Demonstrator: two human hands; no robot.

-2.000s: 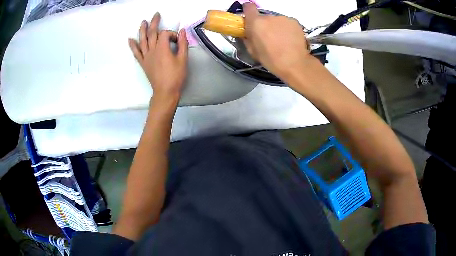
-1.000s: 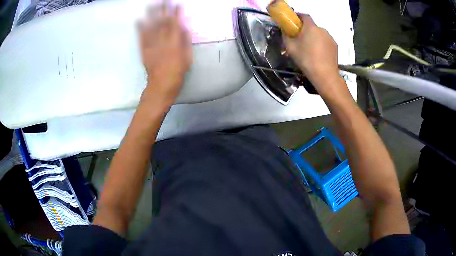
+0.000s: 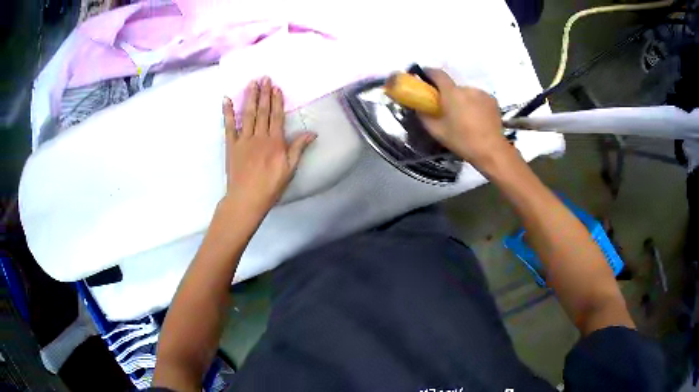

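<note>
A pink garment (image 3: pixel 172 34) lies over the far side of the white padded pressing board (image 3: pixel 115 184), washed out to near white towards the middle. My left hand (image 3: pixel 260 149) lies flat, palm down, fingertips on the garment's pink edge, fingers slightly apart. My right hand (image 3: pixel 467 115) grips the yellow-brown wooden handle of the steam iron (image 3: pixel 402 130). The iron stands at the board's rounded right end, its pointed front beside the pink edge. Its underside is hidden.
A whitish hose (image 3: pixel 605 121) runs right from the iron, with a yellow hose (image 3: pixel 567 46) and black cord beyond. A grey striped pile (image 3: pixel 96 99) lies behind the board. White hangers (image 3: pixel 138 344) hang at lower left. A blue plastic stool (image 3: pixel 590 230) stands at lower right.
The view has shifted, showing more pink garment at the far left. My left hand, raised or moving a second ago, now lies flat on the cloth edge. My right hand still holds the iron, now turned slightly.
</note>
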